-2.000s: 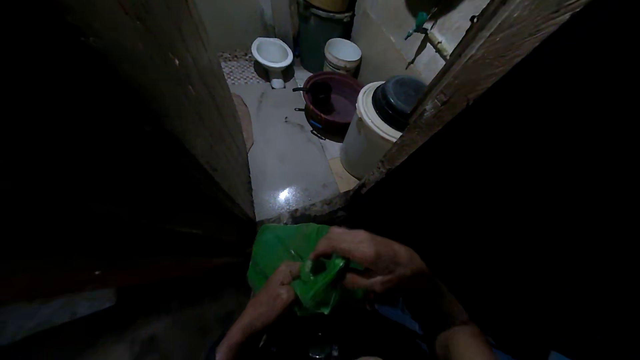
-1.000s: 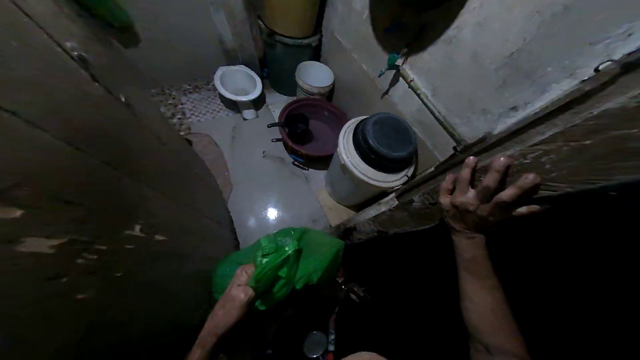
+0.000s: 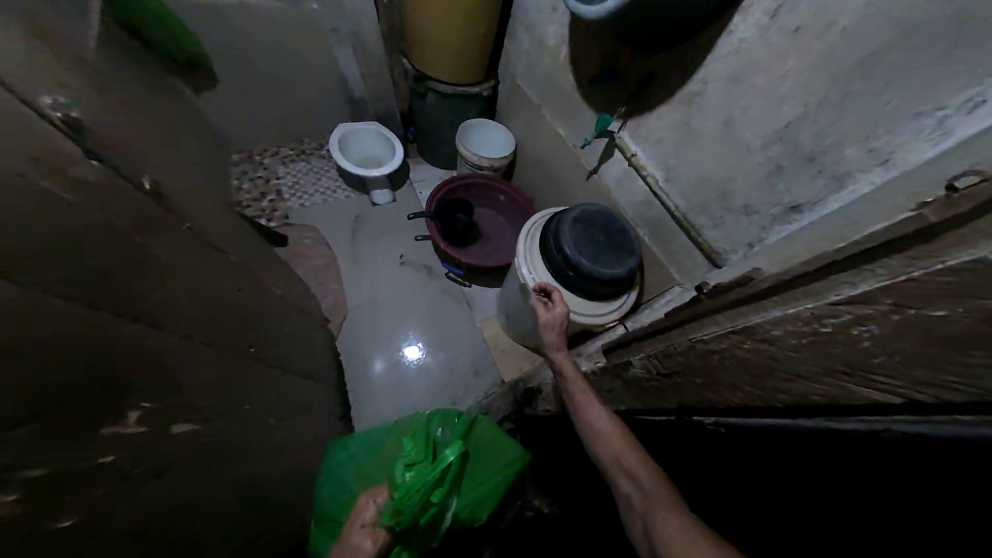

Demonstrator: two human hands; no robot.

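My left hand (image 3: 364,521) grips the gathered top of a green plastic bag (image 3: 434,465) at the bottom of the view; what the bag holds is hidden. My right hand (image 3: 551,308) reaches forward over the near left side of a large white lidded bucket (image 3: 521,298), its fingers curled near the lid's rim. Whether it touches the rim, or has anything between the fingers, I cannot tell. On the lid rests an upturned black basin (image 3: 597,246). Just beyond, a maroon basin (image 3: 500,217) holds a black dipper (image 3: 456,217).
A white toilet bowl (image 3: 367,152) stands farther back, near a white pail (image 3: 486,145) and a dark green drum (image 3: 442,116). A dark door (image 3: 194,294) stands at the left. The wall at right carries a pipe (image 3: 670,201) with a green tap (image 3: 598,128).
Both hands were at the green bag at first. My right hand went to the wooden frame on the right, then left it for the white bucket. My left hand has kept the bag.
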